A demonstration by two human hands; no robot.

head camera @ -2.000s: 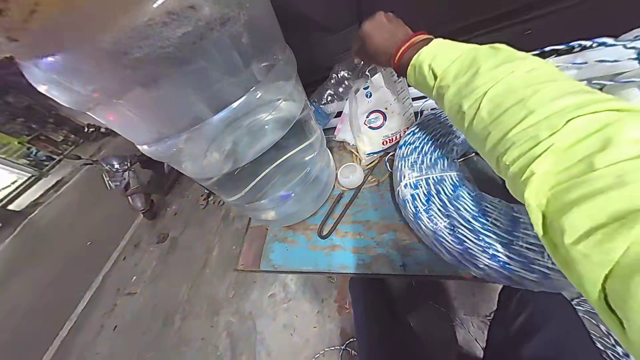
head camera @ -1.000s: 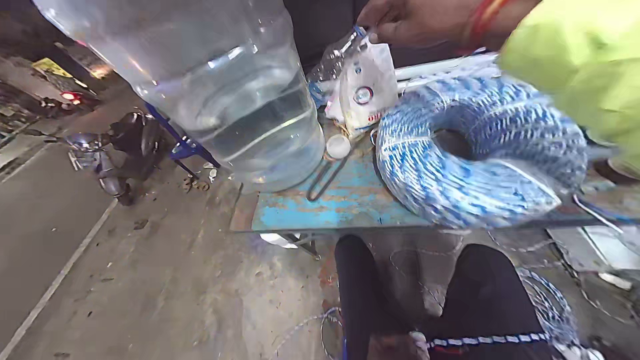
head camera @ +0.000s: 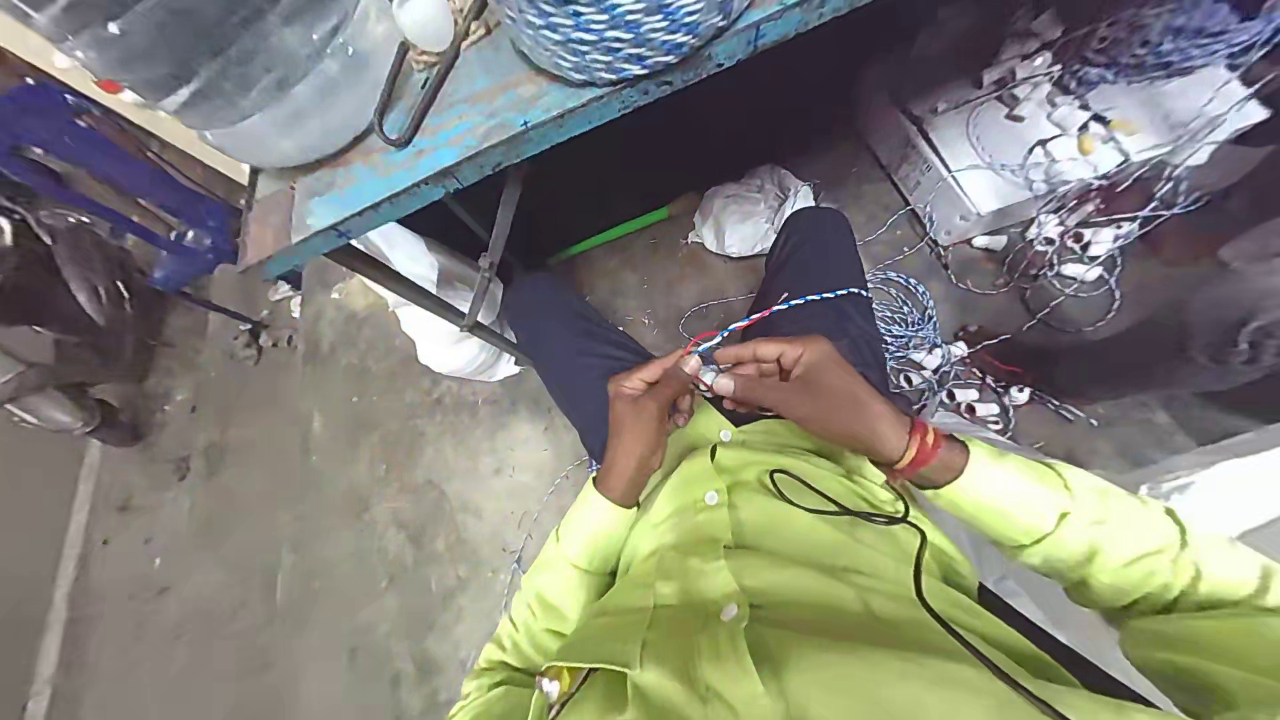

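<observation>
Both hands meet over my lap in the head view. My left hand [head camera: 648, 415] pinches the end of a blue-and-white twisted wire [head camera: 815, 297] with red strands, between thumb and fingertips. My right hand [head camera: 815, 392], with a red-and-yellow thread band at the wrist, grips a small white fitting [head camera: 708, 376] right beside it; the fingers hide much of it. The wire runs over my thigh to a loose coil of like wire [head camera: 905, 310] at the right. Several white bulb-holder-like pieces [head camera: 975, 395] with wires lie below that coil.
A worn blue table [head camera: 480, 165] bears a large clear water container [head camera: 290, 90], a bent metal rod [head camera: 405, 105] and a thick wire coil [head camera: 620, 35]. White bags [head camera: 750, 210] lie beneath and beside it. At the right, a white box [head camera: 985, 190] carries tangled wires and white pieces.
My right hand has come from the plastic bag at the back of the table to my lap, where it meets my left hand. The view has tilted down strongly.
</observation>
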